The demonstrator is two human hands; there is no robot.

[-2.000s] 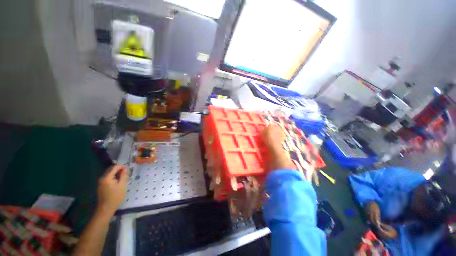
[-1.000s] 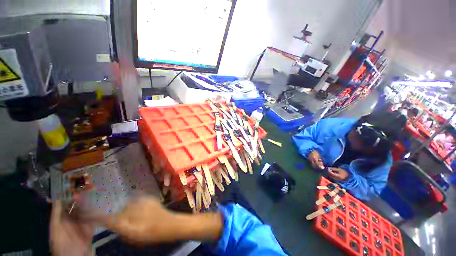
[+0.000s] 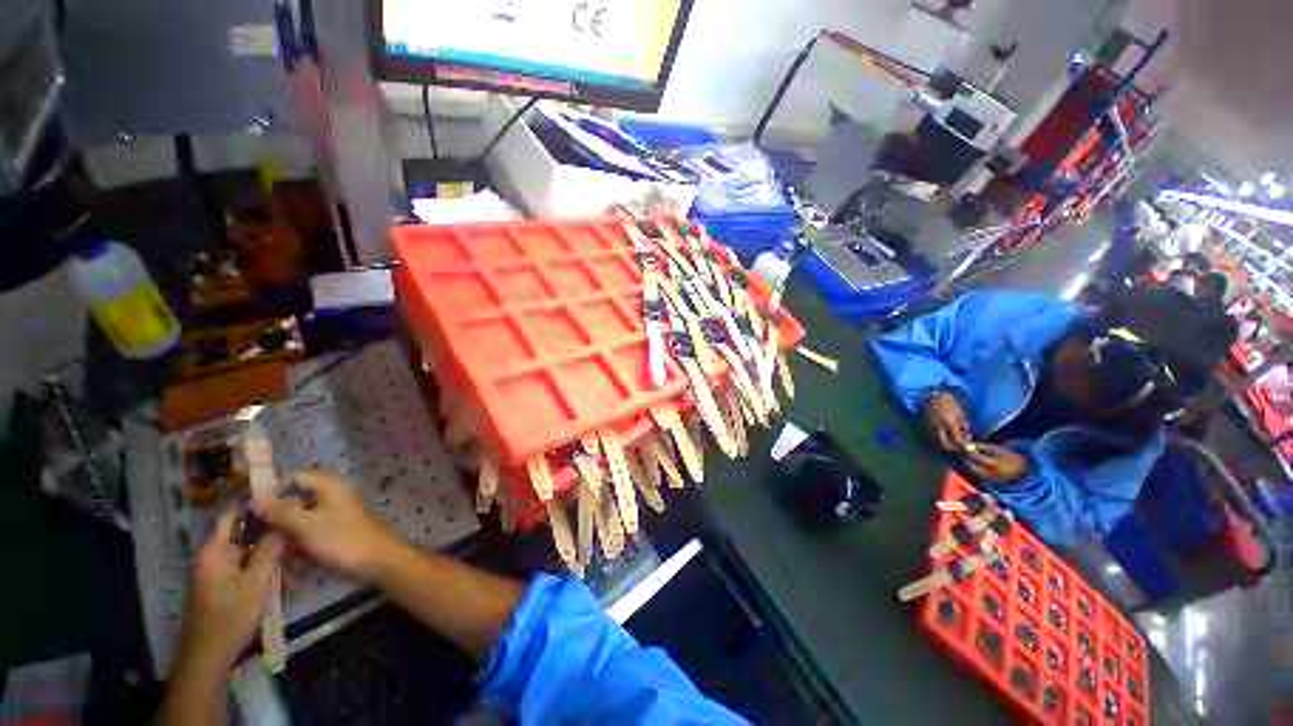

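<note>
A watch with pale strap ends is held between both hands above the perforated plate. One strap end points up and the other hangs down; its dark head is partly hidden by fingers. My left hand grips the watch from the left. My right hand has its fingertips on the watch from the right. The orange-brown marking fixture sits on the plate just behind my hands.
A stack of red-orange trays stands right of the plate, with watches at its right side and straps hanging over the edge. Behind are a white bottle and a monitor. A person in blue works at the right beside another watch tray.
My right hand has gone from the tray stack to my left hand, and both now hold a watch. The view has turned right. The monitor now shows a CE mark.
</note>
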